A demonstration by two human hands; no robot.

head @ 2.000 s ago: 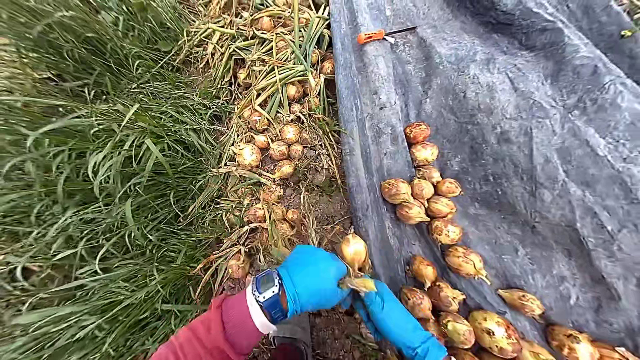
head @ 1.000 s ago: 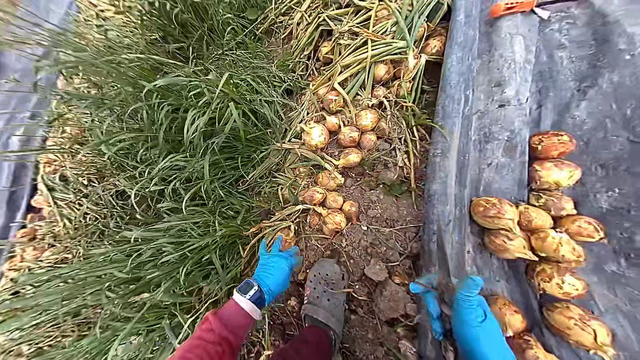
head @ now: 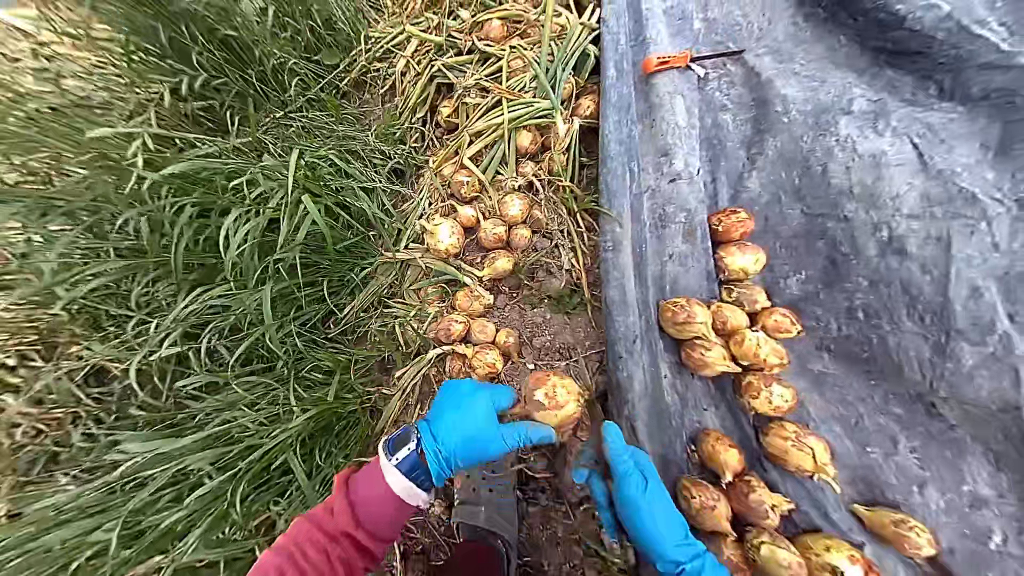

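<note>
My left hand (head: 472, 428), in a blue glove, grips a yellow onion (head: 554, 402) by its neck, with the bulb towards the right. Just right of and below the bulb is my right hand (head: 636, 496), also blue-gloved, its thumb and fingers partly curled. A narrow dark shape rises between the fingers of that hand; blur hides whether it is a blade. Several onions with short-cut necks (head: 766, 394) lie on the grey sheet (head: 896, 320) at the right. More onions (head: 442, 237) rest on the soil to the left, some with long leaves attached.
An orange-handled knife or small saw (head: 668, 62) lies on the sheet near its upper left edge. Tall green grass (head: 240, 264) borders the soil strip on the left. A grey clog (head: 486, 500) stands on the soil below my left hand.
A second ago my left hand was down by the onions on the soil, left of the clog; now it holds an onion further right. The two hands have come closer together. The view has shifted.
</note>
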